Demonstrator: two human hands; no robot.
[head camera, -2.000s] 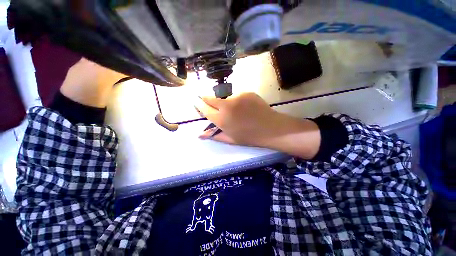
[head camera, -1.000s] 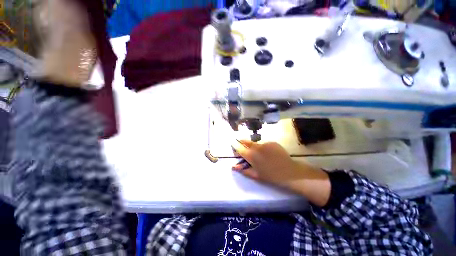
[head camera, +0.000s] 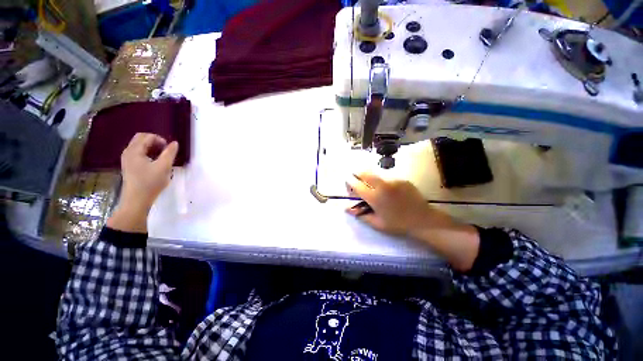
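My left hand is over the near part of the smaller pile of maroon panels at the left, fingers curled and thumb apart; whether it pinches a panel I cannot tell. My right hand rests on the machine bed just in front of the needle area, with a small dark tool, perhaps thread snips, tucked in its fingers. The white sewing machine stands at the right. No fabric shows under its presser foot. A thick stack of maroon panels lies left of the machine head.
Brown shiny wrapping covers the table's left side under the smaller pile. A dark square pad lies on the bed right of the needle. A small brown tab sits at the bed corner. Blue material and clutter are behind.
My left hand came away from the machine area, passed blurred with a maroon panel at the far left, and is now at the smaller pile. My right hand stays by the needle. The view has shifted.
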